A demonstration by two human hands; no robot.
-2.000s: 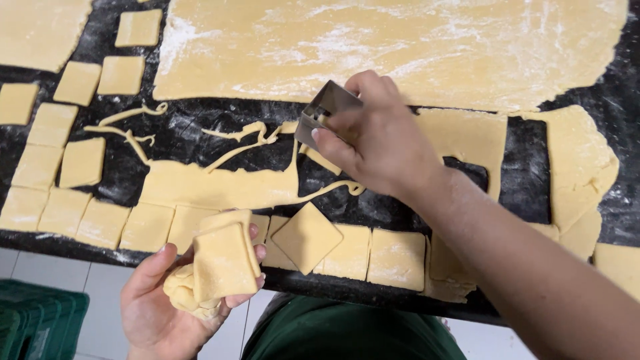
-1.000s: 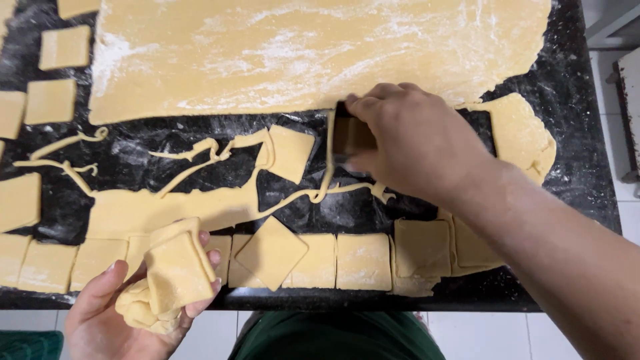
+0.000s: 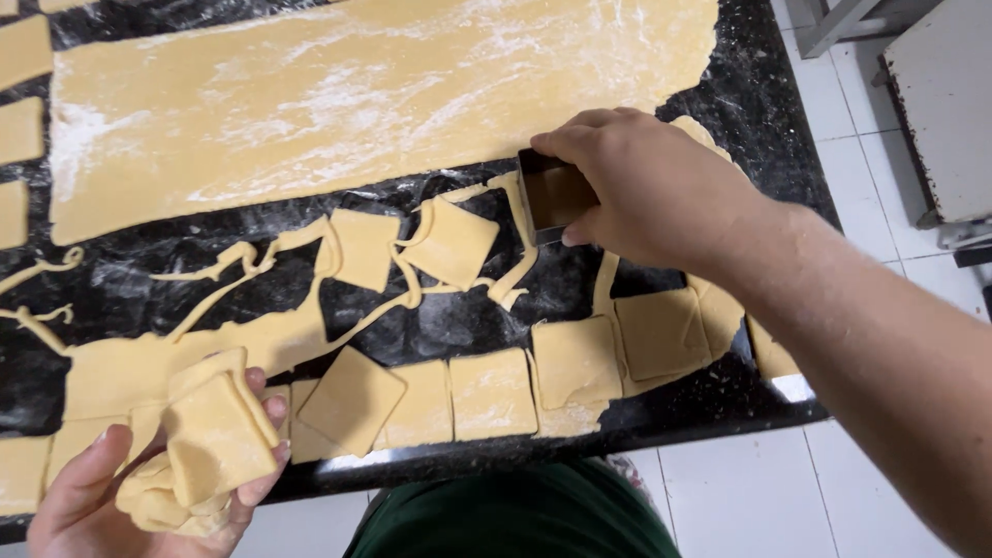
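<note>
My right hand grips a square metal cutter, which stands near the lower edge of the large floured dough sheet. Dough shows inside the cutter, though my fingers hide part of it. Palm up at the lower left, my left hand holds several dough squares stacked on a crumpled lump of dough. Two loose dough squares lie left of the cutter among thin curled dough strips. A tilted dough square rests over the row of cut squares along the near edge.
The black stone worktop is dusted with flour and ends at the right and near sides. More dough squares lie at the far left. Beyond the right edge are white floor tiles and a white, worn-edged object.
My right hand has moved the cutter rightward along the dough. A second loose square now lies beside the one seen a second ago. The left hand still holds its dough. The view has shifted right.
</note>
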